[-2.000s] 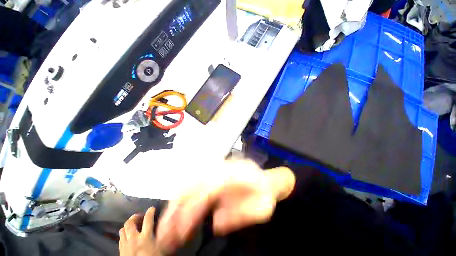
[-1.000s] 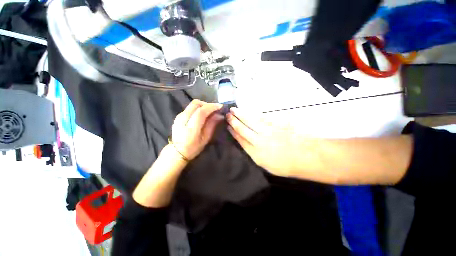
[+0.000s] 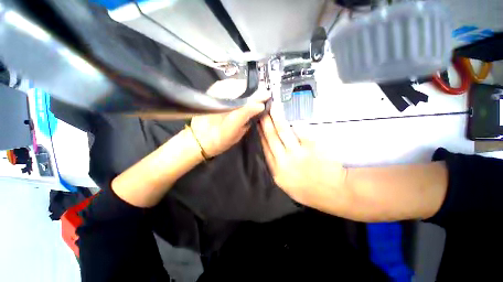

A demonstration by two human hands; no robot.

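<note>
The dark garment piece (image 3: 231,184) lies over the table's front edge and to the left, bunched, with its edge near the presser foot (image 3: 269,77). My left hand (image 3: 223,129), with a thin yellow band at the wrist, pinches the cloth edge just in front of the foot. My right hand (image 3: 300,165) lies flat beside it, fingertips on the cloth's right edge. The pale blue ribbed guide (image 3: 301,103) is right of the foot. The needle tip cannot be made out.
The machine head with a large grey ribbed knob (image 3: 394,41) hangs close overhead. Black cloth strips (image 3: 405,95), red-handled scissors (image 3: 453,80) and a black phone (image 3: 486,113) lie right on the white table (image 3: 386,132). A red stool (image 3: 71,226) is low left; blue plastic (image 3: 386,248) low right.
The view has moved closer to the machine head. My left hand has moved up nearer the foot with the cloth edge. My right hand remains beside it, its fingers more spread.
</note>
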